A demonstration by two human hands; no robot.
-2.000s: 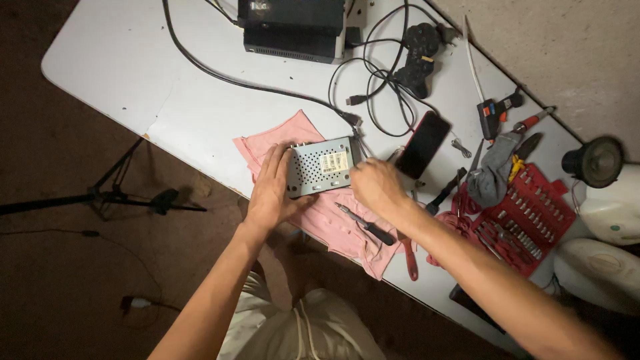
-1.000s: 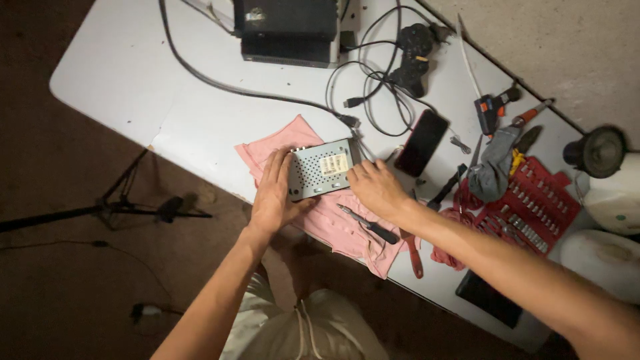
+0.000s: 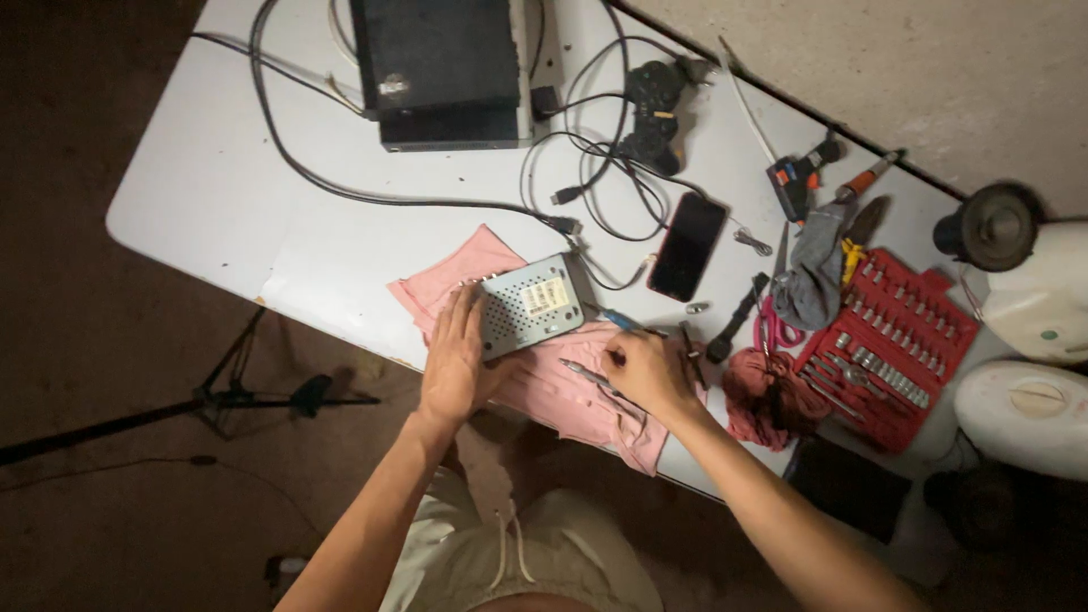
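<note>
A perforated metal box [image 3: 525,306] with a printed label lies on a pink cloth [image 3: 586,408], tilted slightly. My left hand [image 3: 459,357] grips its left end, fingers over the top and thumb near the lower edge. To the right of the box, my right hand [image 3: 644,365] is over the cloth with its fingers curled. A pointed metal driver [image 3: 586,371] runs under or beside these fingers, its handle mostly hidden. Just above that hand lies a tool with a blue part [image 3: 622,320]. Whether the right fingers hold either tool is unclear.
Black cables [image 3: 408,201], a game controller [image 3: 653,115] and a smartphone [image 3: 687,246] lie beyond the box. At right are a glue gun [image 3: 795,183], a red socket set [image 3: 901,340] and a speaker [image 3: 993,225]. Left of the table stands a tripod [image 3: 229,398].
My right hand has moved from the box's right end down to the tools on the cloth. The left hand has stayed on the box.
</note>
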